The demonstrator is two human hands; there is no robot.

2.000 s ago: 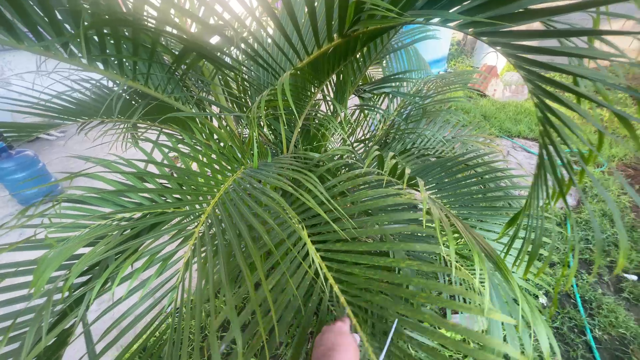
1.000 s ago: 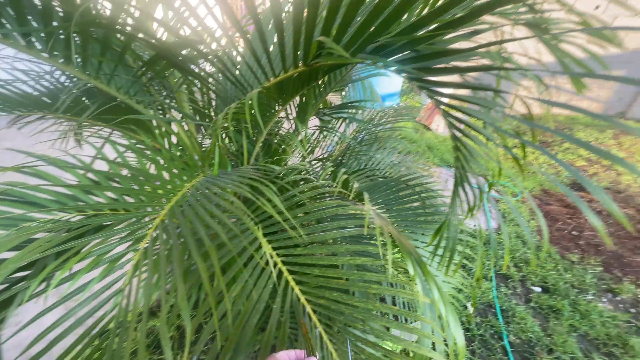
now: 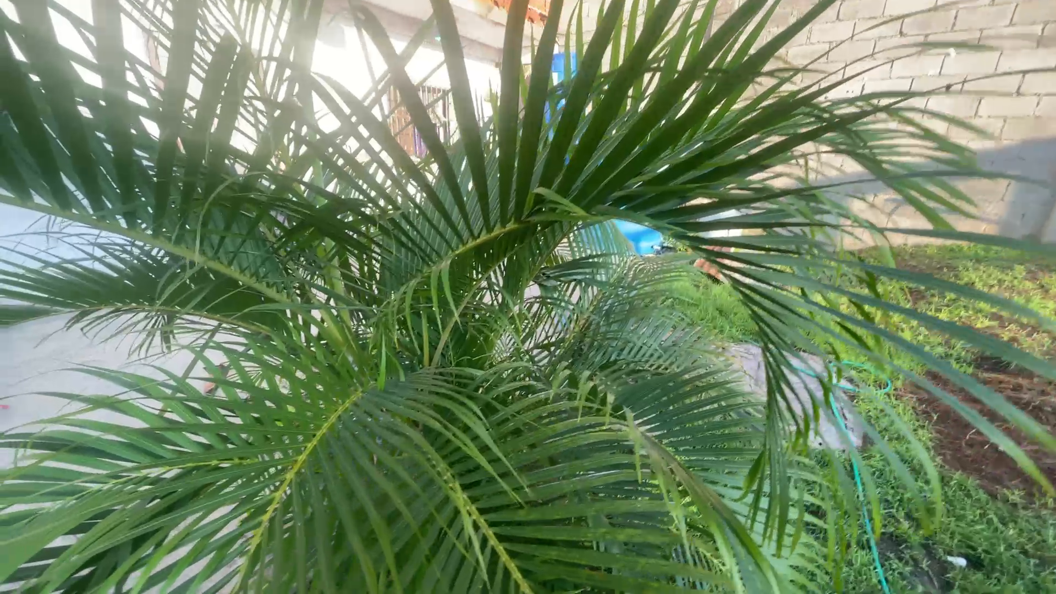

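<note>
A leafy palm plant (image 3: 462,363) fills most of the head view, its long green fronds arching out to every side. One frond (image 3: 470,507) comes down toward the bottom edge, with its yellow-green midrib showing. Another frond (image 3: 318,437) bends down to the lower left, and a darker one (image 3: 660,165) reaches across to the upper right. Neither of my hands is visible in this view, so what they hold or touch cannot be told.
A thin green hose (image 3: 858,487) lies on the grass (image 3: 973,528) at the right, near a flat stone slab (image 3: 825,429) and bare brown soil (image 3: 990,412). Behind stand a block wall (image 3: 973,58) and a blue object (image 3: 639,237). Pale paving (image 3: 82,363) shows at the left.
The view has tilted up and turned right. A hand seen at the bottom edge, by the lower frond, in both earlier frames is out of view now.
</note>
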